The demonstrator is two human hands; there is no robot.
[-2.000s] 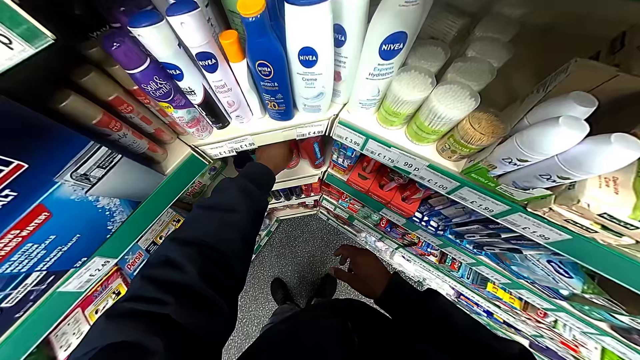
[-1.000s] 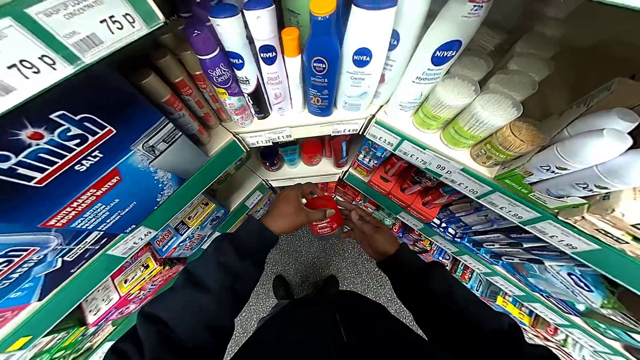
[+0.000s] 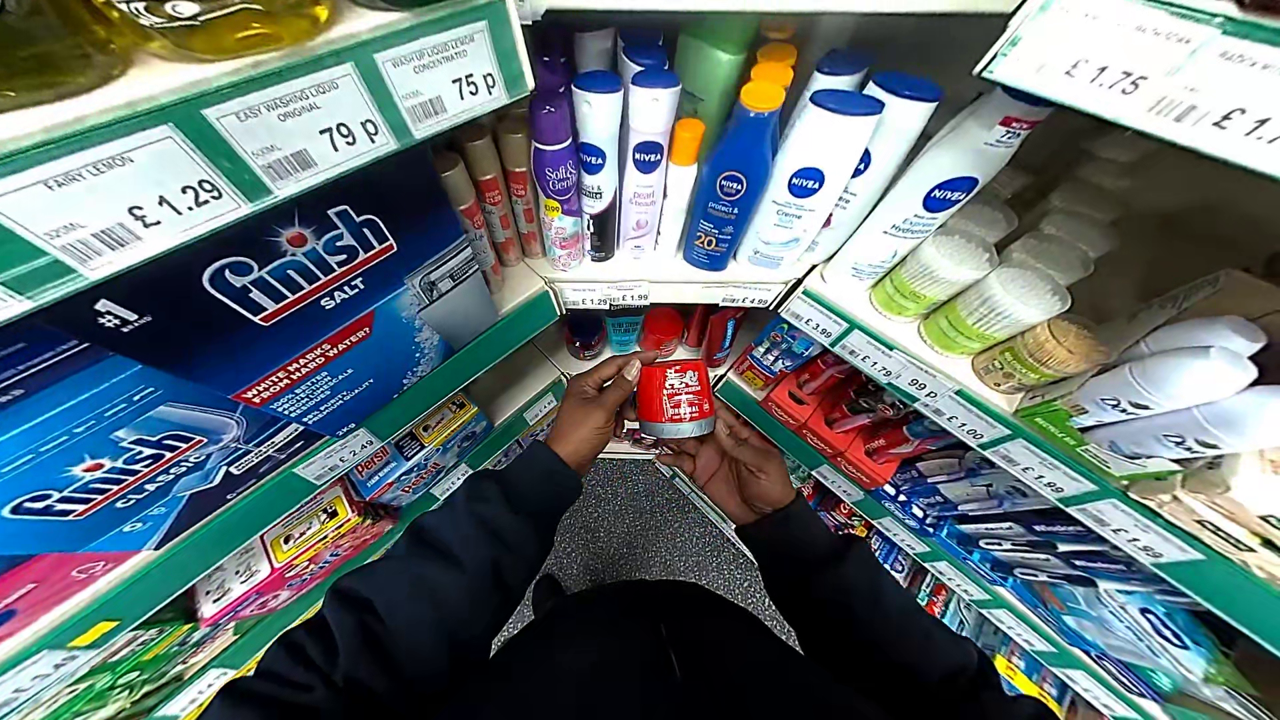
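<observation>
A red Brylcreem jar [image 3: 676, 398] is in front of me at the centre, upright, its printed side towards me. My left hand [image 3: 598, 408] grips it from the left, thumb near the top edge. My right hand [image 3: 735, 468] is at its lower right, fingers bent; whether they touch the jar's underside I cannot tell. Just behind, on the low corner shelf, stand another red jar [image 3: 661, 330], a teal container [image 3: 625, 330] and a dark jar [image 3: 585, 334].
Nivea bottles and spray cans [image 3: 808, 185] fill the corner shelf above. Boxes of Finish salt [image 3: 300, 270] stand left. Toothbrush packs [image 3: 840, 400], cotton bud tubs [image 3: 995, 310] and Dove containers [image 3: 1165, 385] line the right shelves. Speckled floor [image 3: 640, 520] lies below.
My left hand reached into the low corner shelf two seconds ago, then held the red jar between both hands. The jar has since been turned so its printed side faces me.
</observation>
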